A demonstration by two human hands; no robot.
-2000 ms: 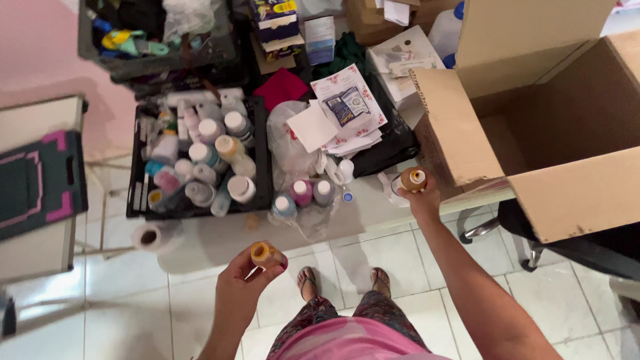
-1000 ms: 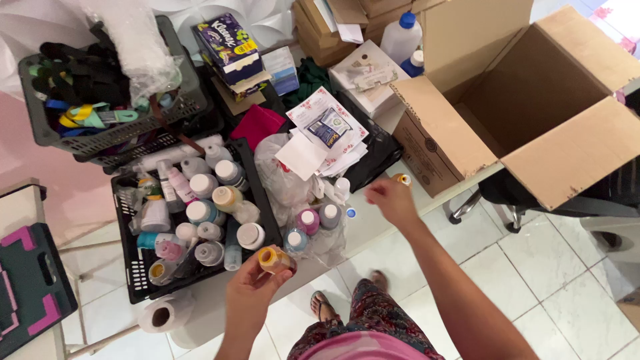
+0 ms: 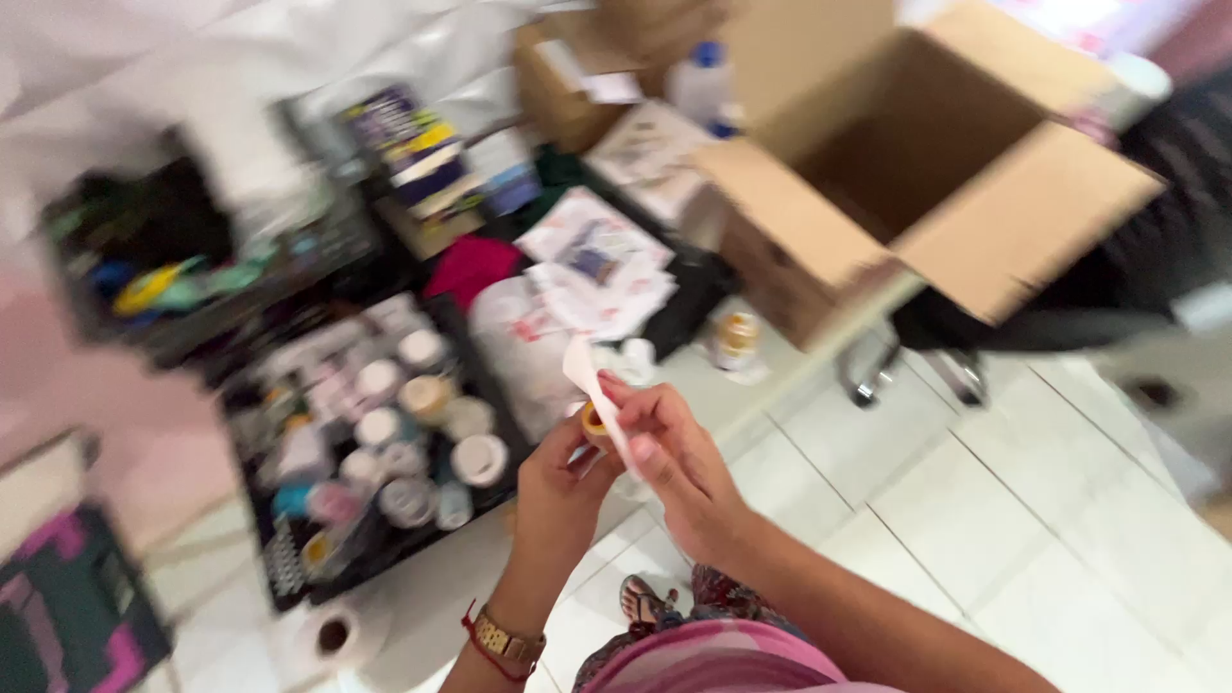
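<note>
My left hand [image 3: 566,474] holds a small bottle with an open yellowish mouth [image 3: 597,423], its rim facing up. Close beside it, my right hand [image 3: 679,460] grips a thin white sheet [image 3: 599,402], perhaps paper or tissue, held upright against the bottle's mouth. A second small bottle with amber contents [image 3: 736,340] stands on the table near the cardboard box. Left of my hands, a black plastic basket [image 3: 245,500] is packed with several bottles with white caps. Motion blur hides fine detail.
An open cardboard box [image 3: 1020,217] sits at the right. Behind my hands lie printed papers [image 3: 602,260], a clear plastic bag [image 3: 505,337] and a magenta cloth [image 3: 472,269]. A paper roll [image 3: 337,633] is by the table's front edge. A black chair [image 3: 1011,318] stands at the right.
My hands, apart before, have come together. The right hand let go of the amber bottle, which stands on the table, and now holds a white sheet. The left hand still holds its bottle.
</note>
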